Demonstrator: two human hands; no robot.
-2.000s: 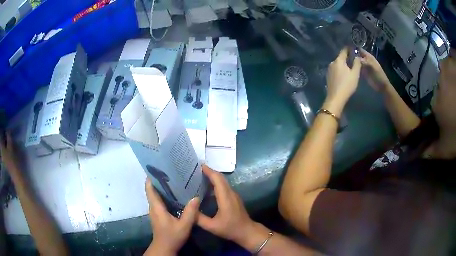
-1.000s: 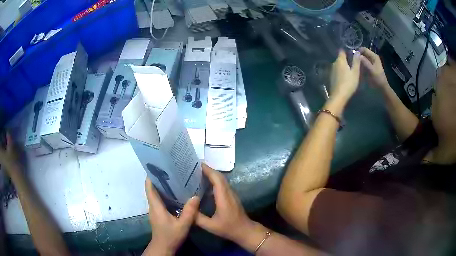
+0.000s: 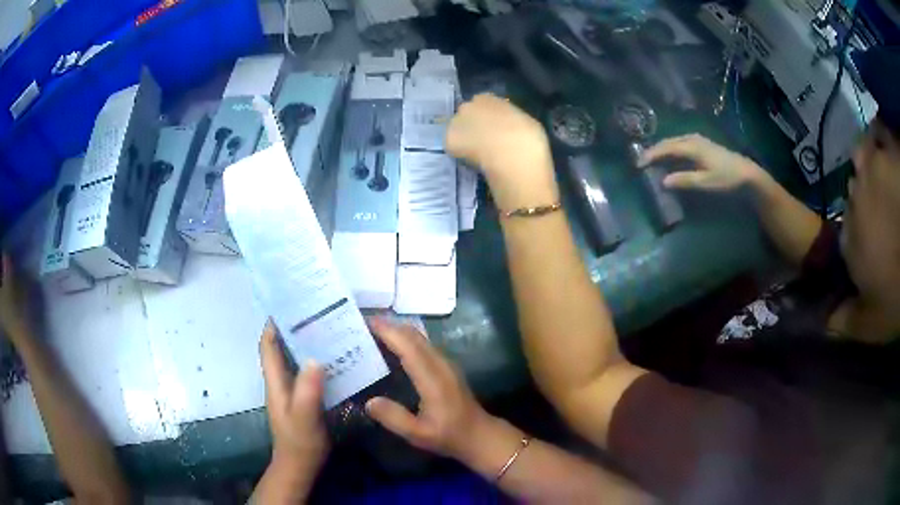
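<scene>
A pale retail box (image 3: 301, 266) is tilted in front of me, its white printed side towards me. My left hand (image 3: 296, 409) holds it near the lower end, with the thumb on the printed side. My right hand (image 3: 429, 395) is beside the box's lower right corner, fingers and thumb apart, holding nothing visible. The box's far side and the left fingers behind it are hidden.
Several printed cartons (image 3: 118, 187) lean in a row, with flat cartons (image 3: 427, 187) beside them. A blue bin (image 3: 128, 84) is behind. Dark fans (image 3: 595, 202) lie at right. A neighbour's hand (image 3: 498, 138) reaches towards the flat cartons. Another person's arm (image 3: 54, 395) is at left.
The box has been turned, so a white printed side faces me and its open top no longer shows. My right hand has come off it. The neighbour's hand moved left; their fan is out of hand.
</scene>
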